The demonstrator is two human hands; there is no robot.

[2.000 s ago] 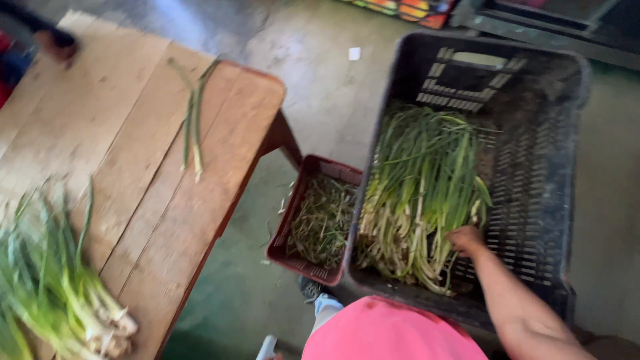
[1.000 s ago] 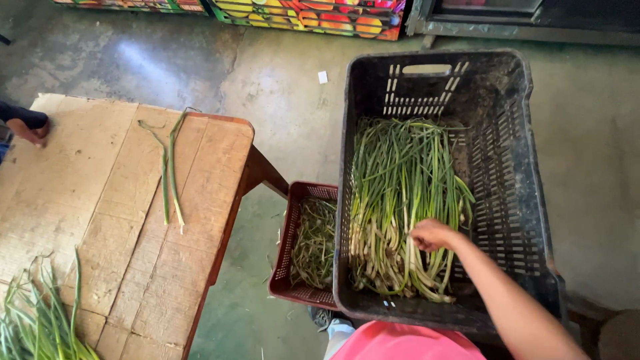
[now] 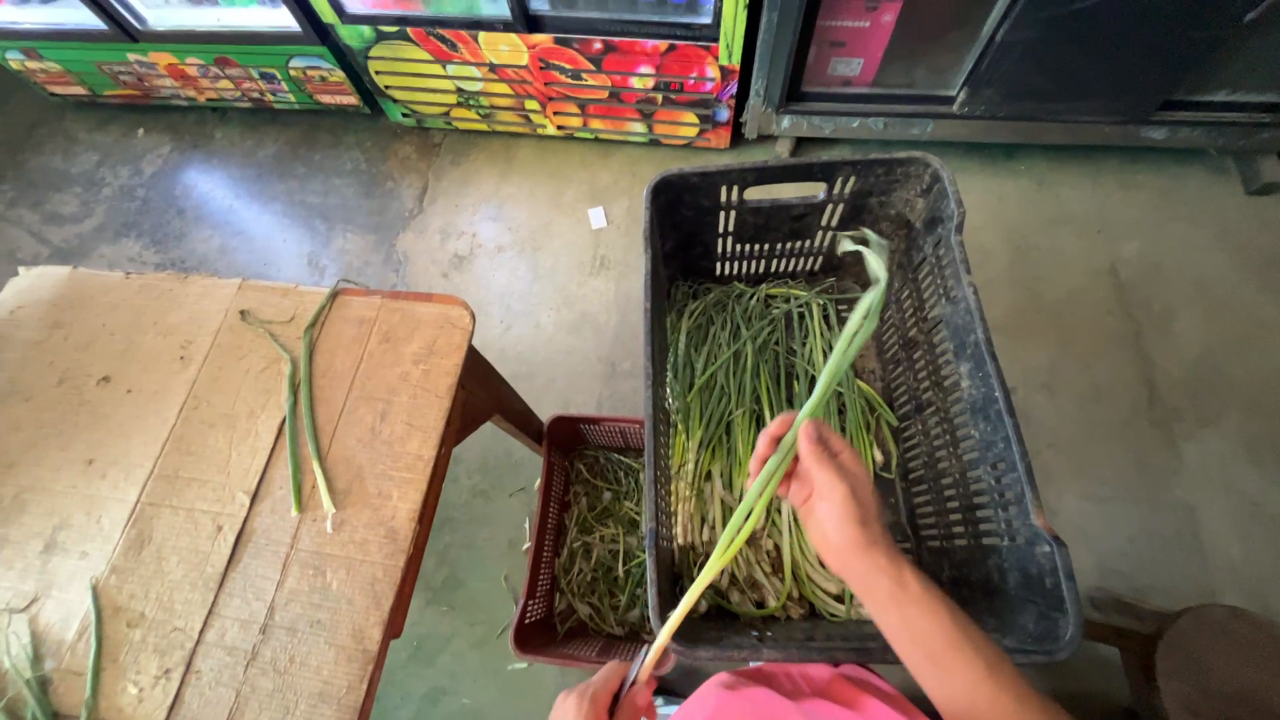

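Note:
My right hand (image 3: 830, 490) grips the middle of a green onion (image 3: 750, 510), its leafy top pointing up and away over the black plastic crate (image 3: 985, 400). At the bottom edge, my left hand (image 3: 605, 695) is closed on a knife (image 3: 632, 680), only part of which shows, with the blade against the onion's pale root end. Beneath my right hand, a heap of green onions (image 3: 750, 380) lies in the crate's left part. Two more green onions (image 3: 308, 400) rest on the cardboard-covered table (image 3: 200, 420) at the left.
Left of the crate stands a dark red basket (image 3: 535, 610) with leaf scraps (image 3: 605, 540). More green onions (image 3: 93, 640) lie at the table's lower left. Display coolers (image 3: 560, 85) line the back. A round stool (image 3: 1220, 665) is at the lower right.
My right hand was down on the heap in the crate; now it holds a green onion raised above it. My left hand, with the knife, has come into view at the bottom.

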